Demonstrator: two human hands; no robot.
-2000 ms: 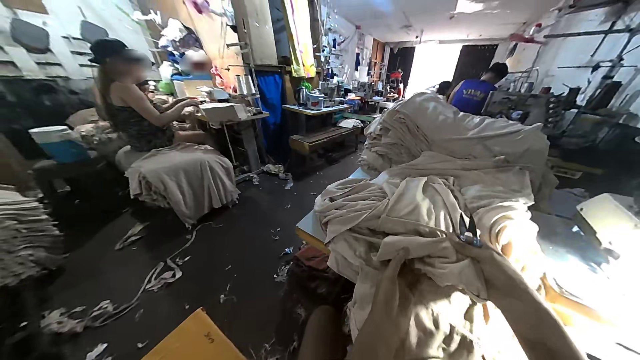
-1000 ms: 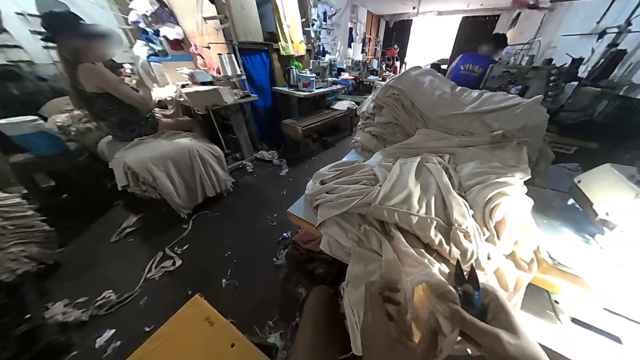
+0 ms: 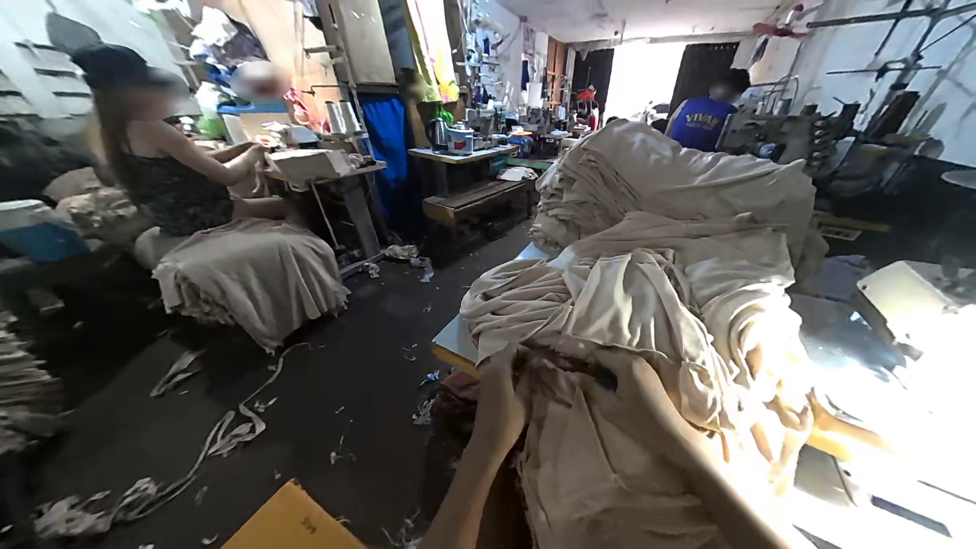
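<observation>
Beige fabric [image 3: 602, 457] hangs toward me from both hands, its gathered upper edge between them. My left hand [image 3: 505, 377] is closed on the left part of that edge, and my right hand [image 3: 631, 370] grips the right part. A small dark tool [image 3: 606, 379], partly hidden, shows at my right fingers; its blades cannot be made out. Just beyond my hands, loose beige cloth [image 3: 625, 297] lies bunched on the table, with a tall pile of folded beige fabric [image 3: 686, 175] behind it.
A sewing machine [image 3: 907, 301] stands at right in glare. The table corner [image 3: 455, 347] shows left of the cloth. A yellow board [image 3: 293, 522] is at the bottom, and fabric scraps [image 3: 236, 435] lie on the floor. One person sits sewing at left; another is at the back right.
The pointed snips seen upright by my right hand a second ago no longer show clearly. Both hands are now together at the fabric's edge, the left forearm raised into view.
</observation>
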